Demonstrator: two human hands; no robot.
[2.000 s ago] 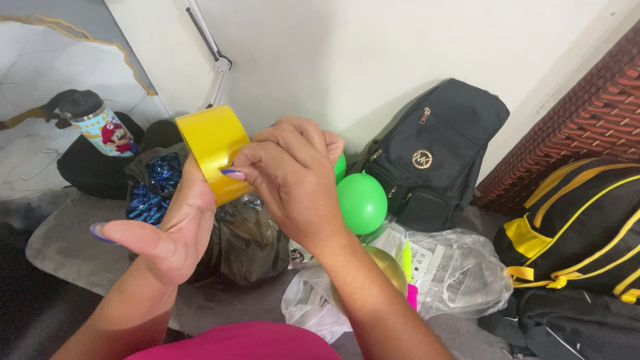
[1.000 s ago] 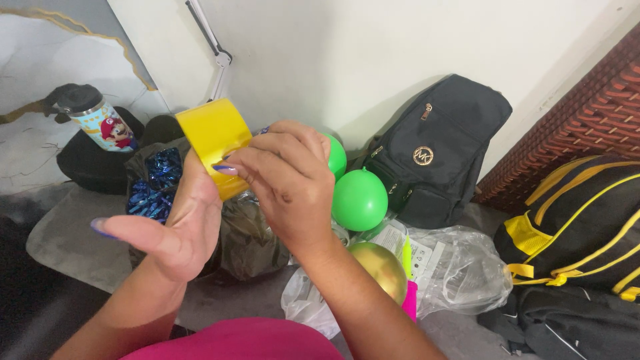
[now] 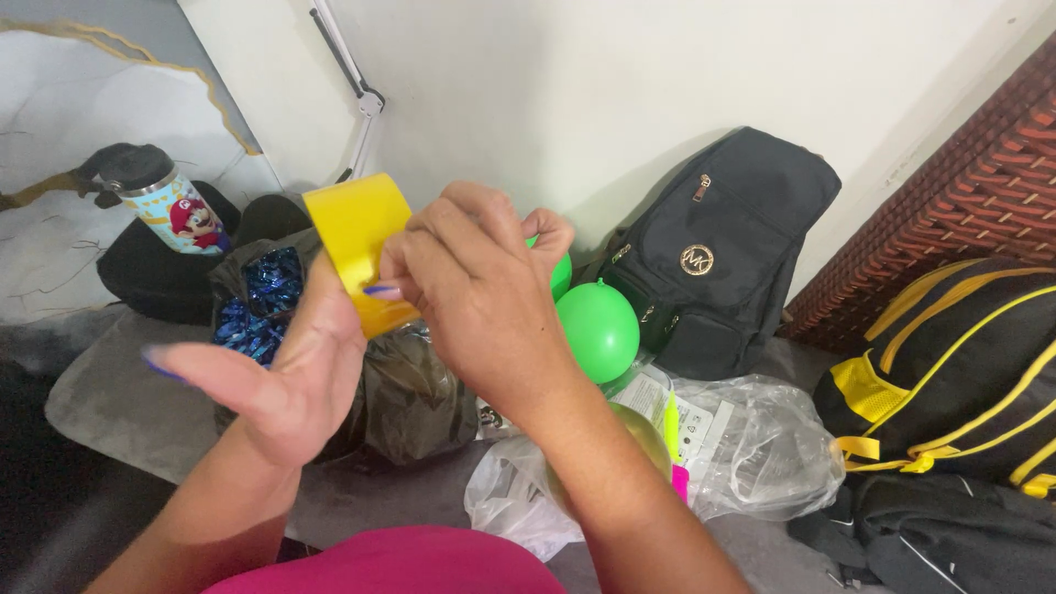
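Note:
A wide roll of yellow adhesive tape (image 3: 359,239) is held up in front of me. My left hand (image 3: 293,371) has its fingers inside or behind the roll, with the thumb stretched out to the left; the fingers themselves are hidden. My right hand (image 3: 487,289) is bent over the roll's right side, its blue-painted nail touching the yellow surface. Whether it pinches the tape's end cannot be seen. Beyond my right wrist are a green balloon (image 3: 599,332) and part of another one (image 3: 562,276). A gold balloon (image 3: 648,441) is partly covered by my right forearm.
A tumbler (image 3: 177,206) stands at the left near dark bags with blue metallic tinsel (image 3: 247,330). Clear plastic packaging (image 3: 763,454) lies on the grey cushioned surface. A black backpack (image 3: 726,256) leans on the wall; a black and yellow backpack (image 3: 973,363) is at the right, by a woven brown panel (image 3: 957,190).
My right hand's fingers have shifted slightly on the tape roll. The roll stays on my left hand in much the same place.

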